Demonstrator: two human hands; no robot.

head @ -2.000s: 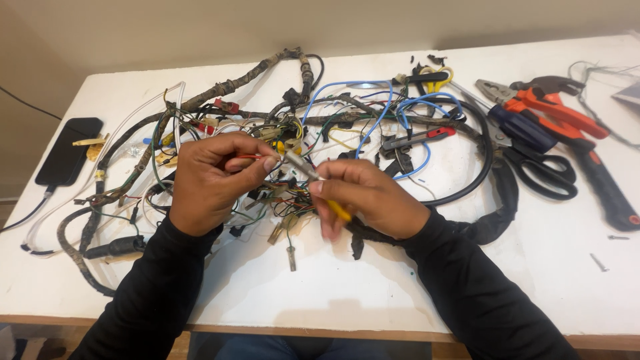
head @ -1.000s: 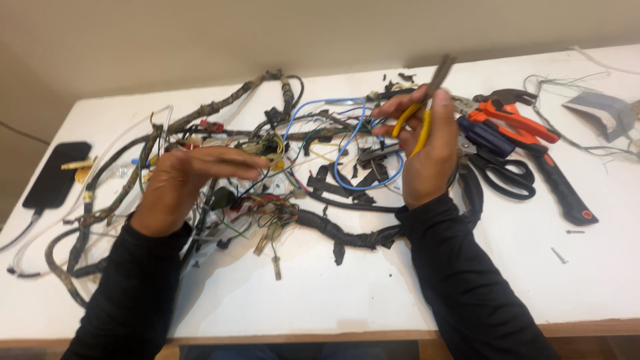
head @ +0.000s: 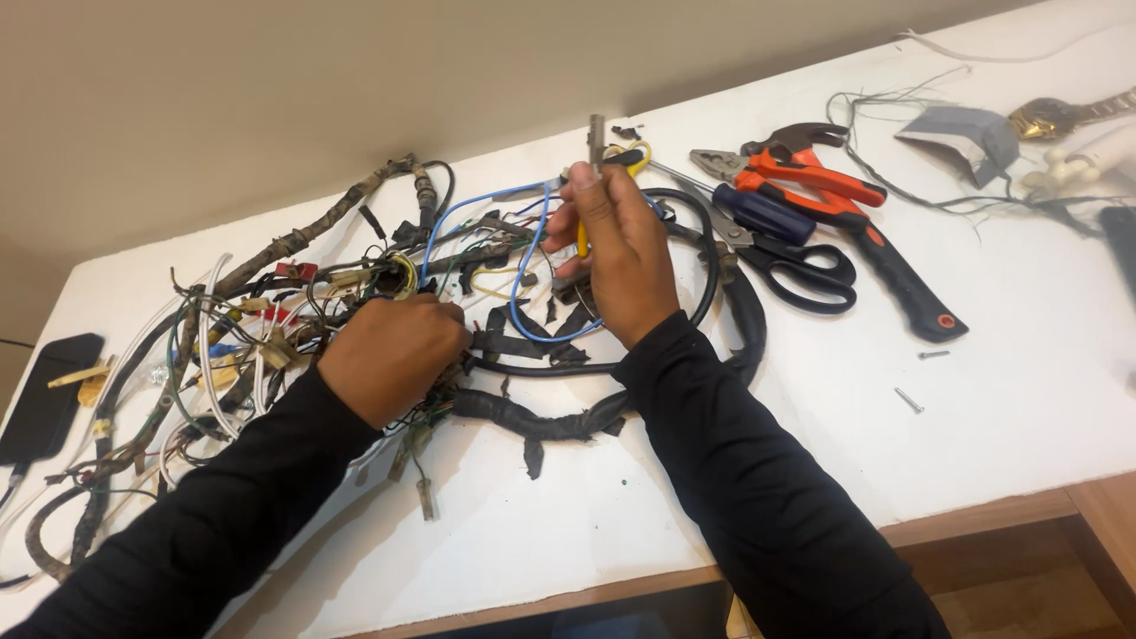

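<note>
A taped wiring harness (head: 541, 419) with many loose wires and connectors spreads over the white table. My left hand (head: 395, 355) is in the middle of its wire bundle, back of the hand up; its fingertips are hidden, so what it grips cannot be told. My right hand (head: 617, 253) is raised over the right part of the harness and holds a yellow-handled hand tool (head: 596, 138), its metal end pointing up. A blue wire (head: 517, 297) loops beside this hand, and scraps of black tape (head: 508, 344) lie between my hands.
On the right lie combination pliers (head: 799, 182), a claw hammer (head: 896, 280), black-handled scissors (head: 803, 271) and a blue-handled screwdriver (head: 765, 213). Two screws (head: 909, 400) lie nearer the front. A phone (head: 51, 399) with a cable is at the far left; a wristwatch (head: 1047, 118) is at the far right.
My left hand, flat above the wires a second ago, is now down among them with its fingers curled. My right hand still holds the tool, which now stands more upright. The view has shifted right.
</note>
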